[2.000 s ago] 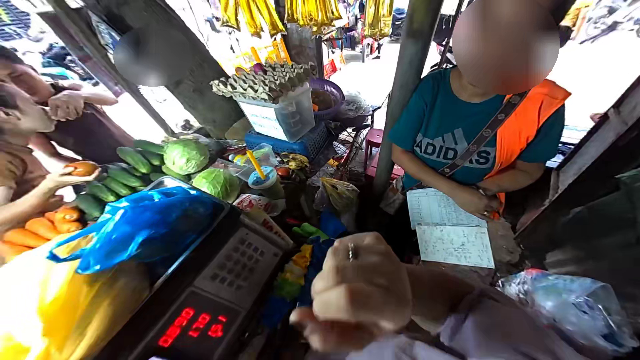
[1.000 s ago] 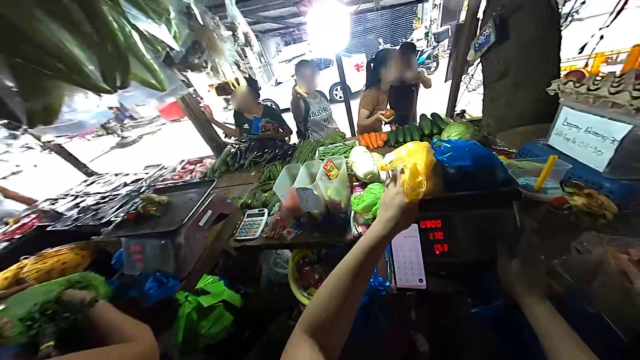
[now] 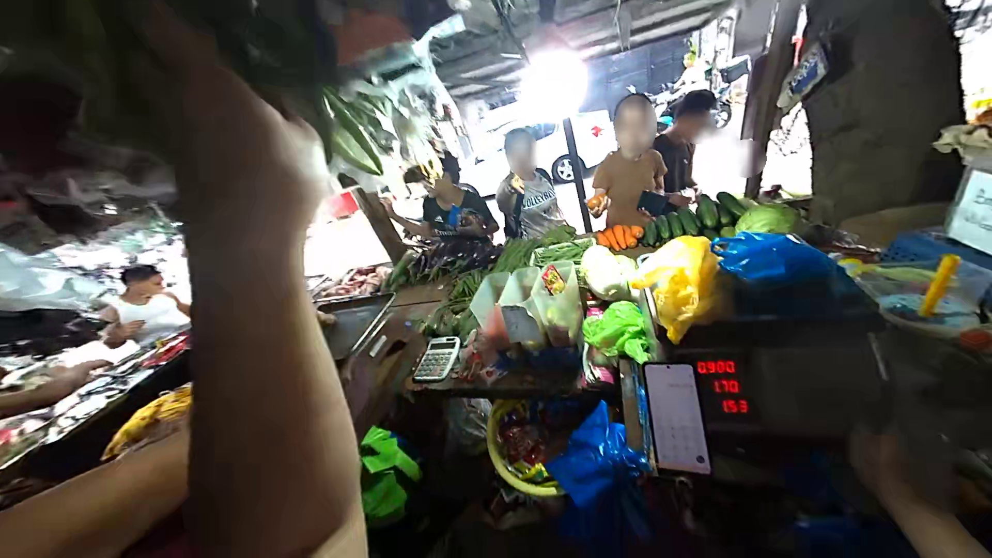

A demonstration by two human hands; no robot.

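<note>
My left hand (image 3: 244,132) is raised at the upper left, large and blurred, beside hanging green leaves or pods (image 3: 353,136); its fingers and anything in them cannot be made out. Low on the right, my right hand (image 3: 883,457) is a dark blur beside the digital scale (image 3: 775,387) with red lit figures. A phone (image 3: 677,418) leans at the scale's left side. A yellow plastic bag (image 3: 678,283) and a blue plastic bag (image 3: 775,260) rest above the display, with a bright green bag (image 3: 620,331) to their left.
Carrots (image 3: 620,235), cucumbers (image 3: 686,221) and a cabbage (image 3: 767,218) line the far edge. A calculator (image 3: 437,359) lies left of plastic containers (image 3: 523,298). Below is a yellow-rimmed basket (image 3: 496,457). Another forearm (image 3: 101,504) crosses the lower left. Several people stand beyond the stall.
My left hand has left the yellow bag and moved up and to the left. The yellow bag remains by the blue one. The view swung left from the earliest frame.
</note>
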